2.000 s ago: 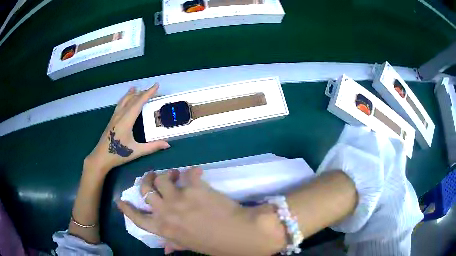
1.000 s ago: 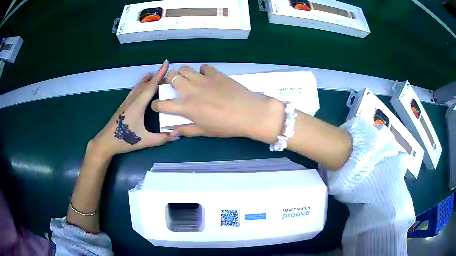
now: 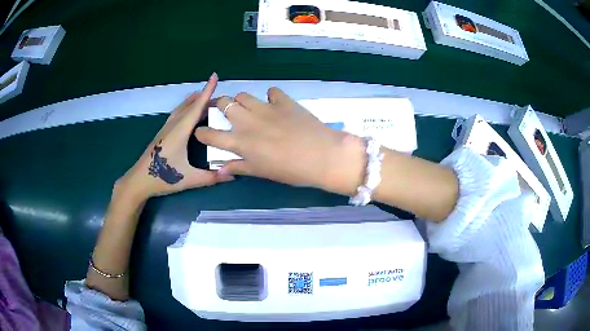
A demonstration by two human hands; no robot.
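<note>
A white window card [image 3: 388, 119] lies over the watch box on the green bench against the pale rail; my right hand covers its left part and the watch. My right hand [image 3: 272, 139] presses on the card and box with bent fingers. My left hand [image 3: 171, 152] is around the box's left end, thumb at the near edge and fingers at the far edge. A stack of window cards [image 3: 336, 258] lies nearest me, with a dark rounded-square cut-out, QR code and blue bar facing up.
Beyond the pale rail [image 3: 272, 90], retail boxes [image 3: 343, 35] lie on the green conveyor belt, with more at far left. Two retail boxes [image 3: 546, 165] lie at right beside my sleeve. A blue plastic object [image 3: 566, 275] is at lower right.
My right hand moved from the card stack to the watch box, where a card now covers the box. The boxes on the belt moved right, and more appeared at far left.
</note>
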